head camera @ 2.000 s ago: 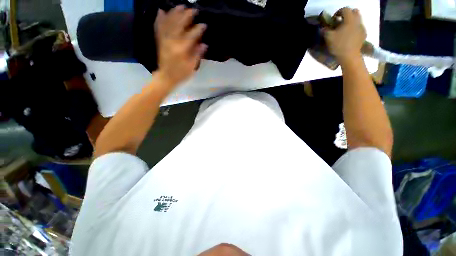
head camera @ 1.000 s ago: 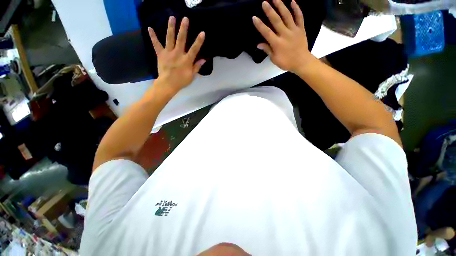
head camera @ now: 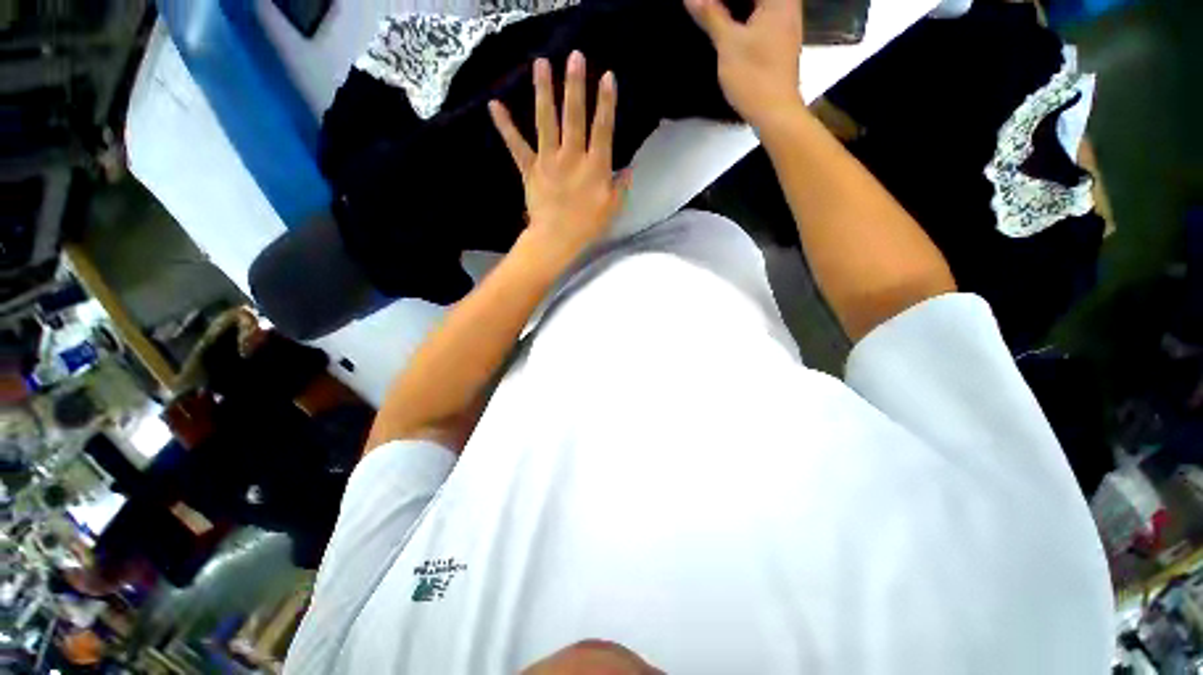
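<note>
A black garment [head camera: 435,172] lies over the grey padded pressing form [head camera: 310,277], whose rounded end shows at the left. White lace trim [head camera: 429,56] shows along the garment's upper left part. My left hand [head camera: 567,172] lies flat on the garment with its fingers spread, holding nothing. My right hand [head camera: 759,59] is at the garment's upper right; its fingertips are cut off by the top edge, so its grip cannot be told. A dark metallic piece, perhaps the iron [head camera: 836,19], shows just right of it, mostly out of the picture.
The white table [head camera: 198,165] carries a blue strip [head camera: 244,112] at its left and a small dark object [head camera: 304,13], perhaps a phone. A black garment pile [head camera: 910,172] with white lace [head camera: 1042,158] is beside the table's right edge. Boxes and clutter lie at the lower left.
The right hand has let go of the iron and moved left onto the garment. The view has turned and shifted. More lace now shows at the garment's upper left.
</note>
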